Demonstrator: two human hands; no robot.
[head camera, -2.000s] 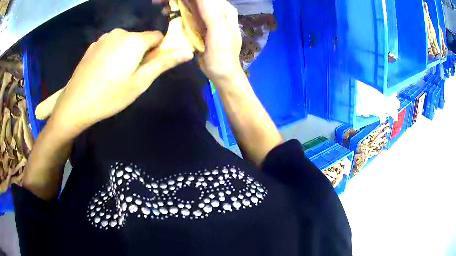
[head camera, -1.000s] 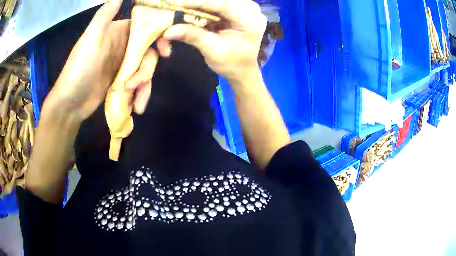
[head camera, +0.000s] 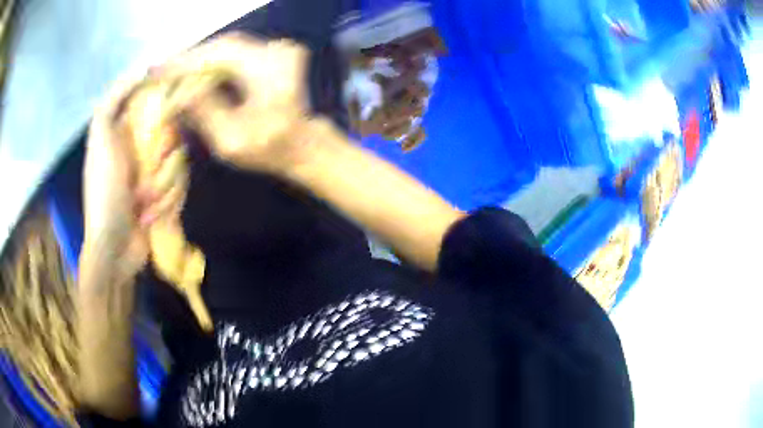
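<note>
A long tan leg piece (head camera: 171, 257) hangs down from my left hand (head camera: 113, 180), its knobbed joint and narrow end pointing to my lap. My left fingers wrap around its middle. My right hand (head camera: 255, 104) is at the upper end of the piece, with its fingers bent over it. The frame is blurred, so I cannot tell whether a sole piece is between my hands or exactly what my right fingers grip.
A blue bin (head camera: 29, 393) of loose leg pieces (head camera: 38, 309) is at the left. The pale tabletop (head camera: 63, 63) is at upper left. Brown flat parts (head camera: 410, 92) with white plastic lie in a blue bin ahead. Stacked parts crates (head camera: 623, 255) stand on the floor at right.
Both hands and the leg piece have moved left and down in the view. The view has tilted, and the bins at right have shifted. My left hand keeps its hold on the leg piece.
</note>
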